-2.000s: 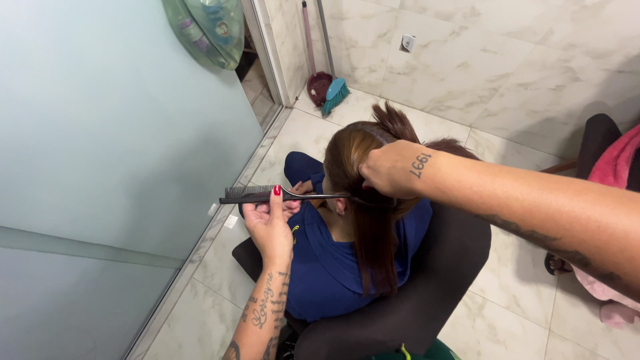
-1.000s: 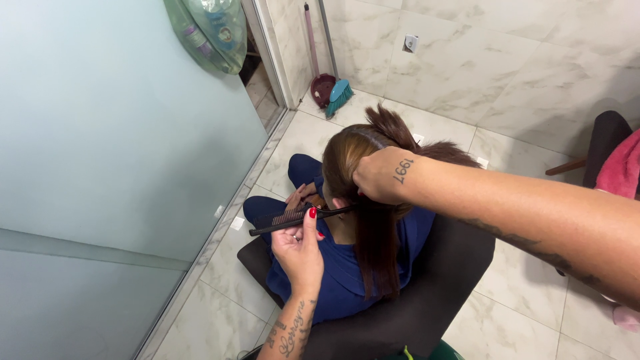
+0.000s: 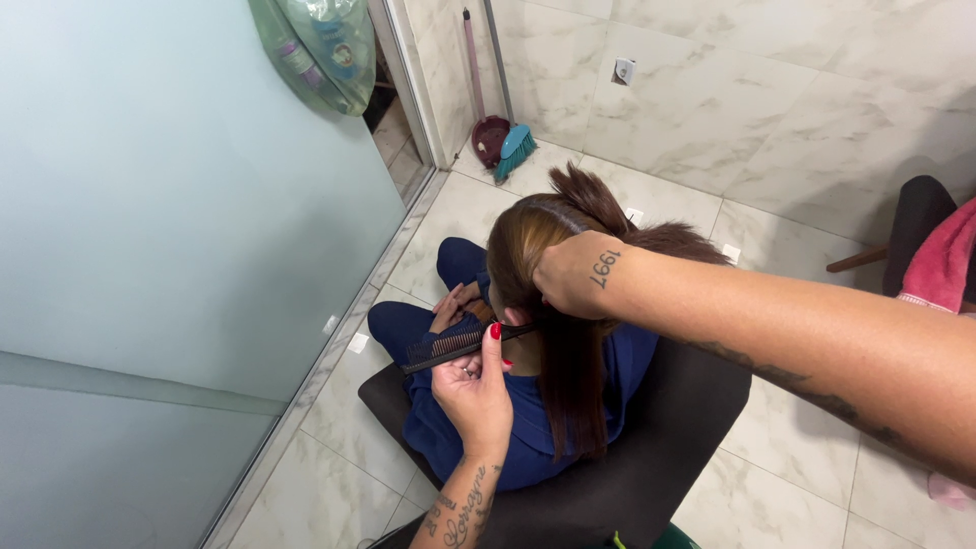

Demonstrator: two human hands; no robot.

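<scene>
A seated person in blue clothing (image 3: 526,438) has long brown hair (image 3: 576,393), parted on top, with one section sticking up at the back. My left hand (image 3: 476,381) pinches a black rat-tail comb (image 3: 450,347) between thumb and fingers. Its teeth point away from the head, and its thin tail reaches the hair by the ear. My right hand (image 3: 576,274) is closed on hair at the side of the head, just above the comb's tail; its fingertips are mostly hidden behind the hand.
The person sits on a dark chair (image 3: 686,427). A frosted glass door (image 3: 168,191) with a hanging plastic bag (image 3: 328,53) stands at left. A dustpan (image 3: 490,139) and a teal broom (image 3: 517,149) lean in the corner. At right is a chair with a pink towel (image 3: 942,259).
The comb has gone from about level to slanted, its toothed end now lower. My left hand has turned with it. The right hand stays at the hair.
</scene>
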